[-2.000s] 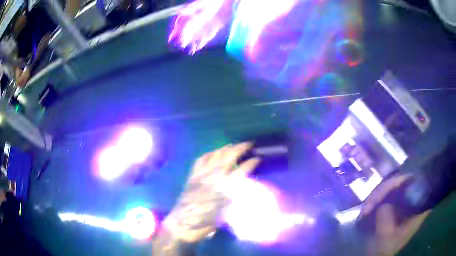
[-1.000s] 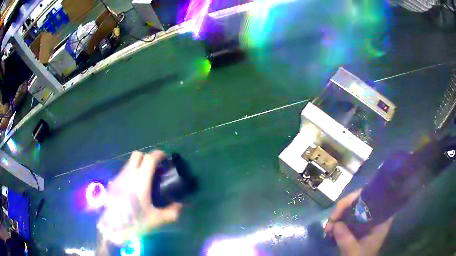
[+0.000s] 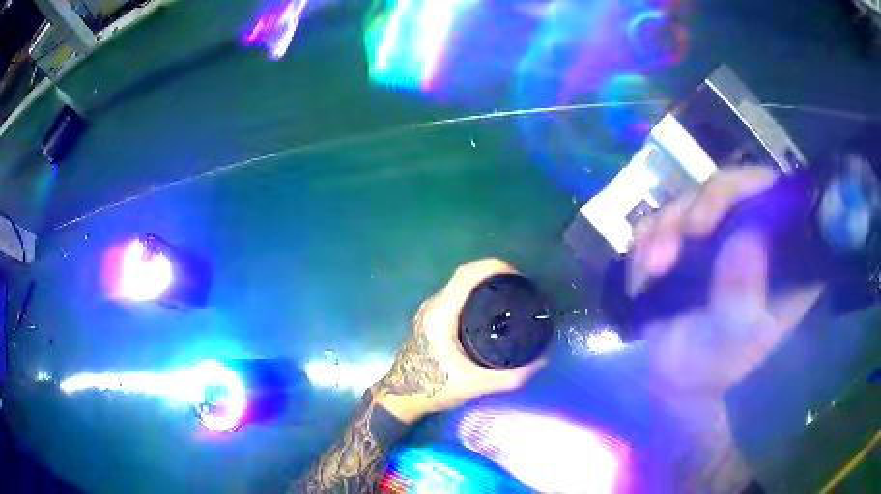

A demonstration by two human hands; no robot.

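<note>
My left hand [image 3: 444, 352] is wrapped around a black cylindrical lamp housing [image 3: 504, 320], with its dark round end facing up and small bright points near its middle. My right hand [image 3: 724, 251] is blurred and closed around a thick dark electric screwdriver [image 3: 787, 227], to the right of the housing. The driver's narrower end reaches left toward the housing; its tip is too blurred to make out, and I cannot tell if it touches. The white screw feeder [image 3: 683, 145] stands behind my right hand, which partly covers it.
Two lit lamp units lie on the green bench at left, one glowing pink-white [image 3: 145, 270], one cyan-white [image 3: 221, 397]. A small black object [image 3: 62, 134] stands at the far left. Strong coloured flare covers the top middle and bottom middle. A pale line crosses the bench.
My left hand has brought the black housing to the right, its round end now up. My right hand has moved up with the screwdriver, now in front of the feeder.
</note>
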